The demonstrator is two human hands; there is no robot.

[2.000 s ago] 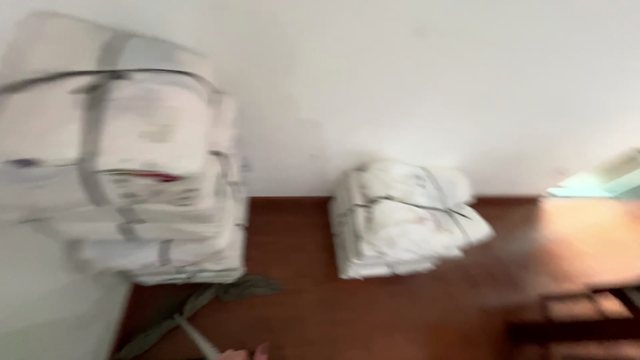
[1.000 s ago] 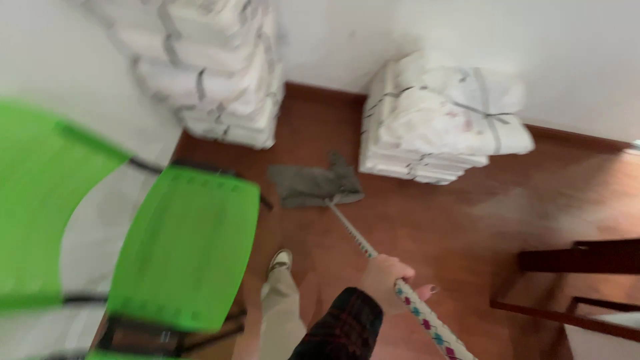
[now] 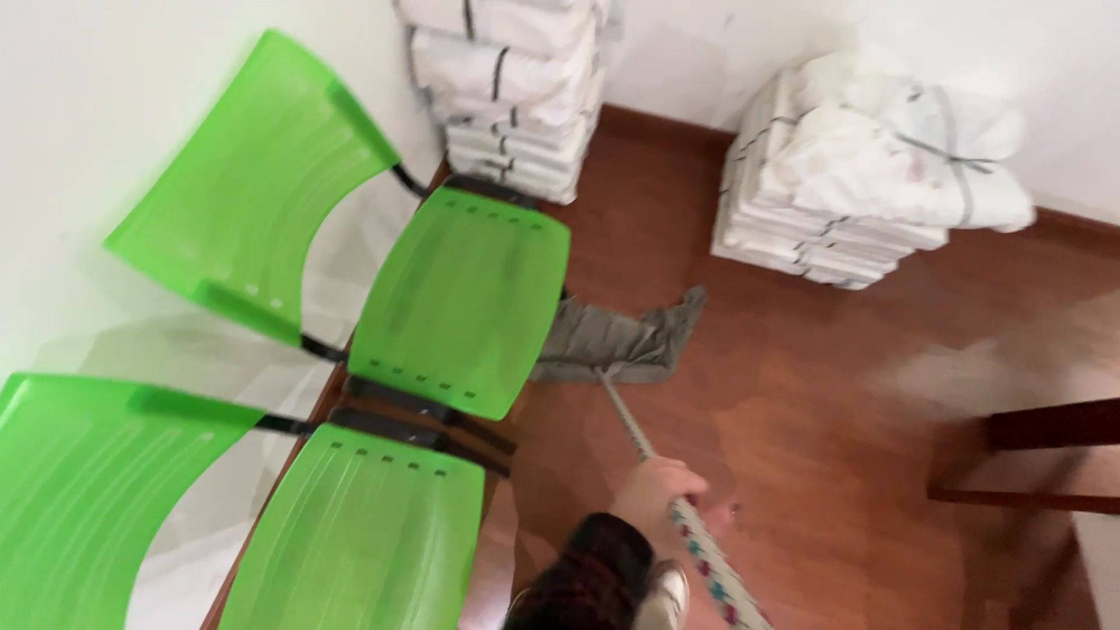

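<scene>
My left hand [image 3: 669, 499] is closed around the handle [image 3: 700, 547] of a floor mop. Patterned wrapping with coloured marks covers the near part of the handle, which runs out of view at the bottom edge. Its thin far part slants to a grey cloth [image 3: 604, 337] lying spread and creased on the wooden floor. The cloth's left end is hidden behind the seat of a green plastic chair [image 3: 464, 297]. A dark sleeve covers my left forearm. My right hand is not in view.
Another green chair [image 3: 359, 534] stands nearer, at the left wall. Tied stacks of white bundles [image 3: 534, 87] rise behind the chairs. A lower tied white stack [image 3: 814, 210] stands by the back wall. Dark wooden furniture [image 3: 1050, 426] is at right, and a shoe [image 3: 669, 595] at the bottom.
The left end of the grey cloth, in full view a second ago, is now behind the green seat. My left hand still holds the handle. More of the chairs has come into view.
</scene>
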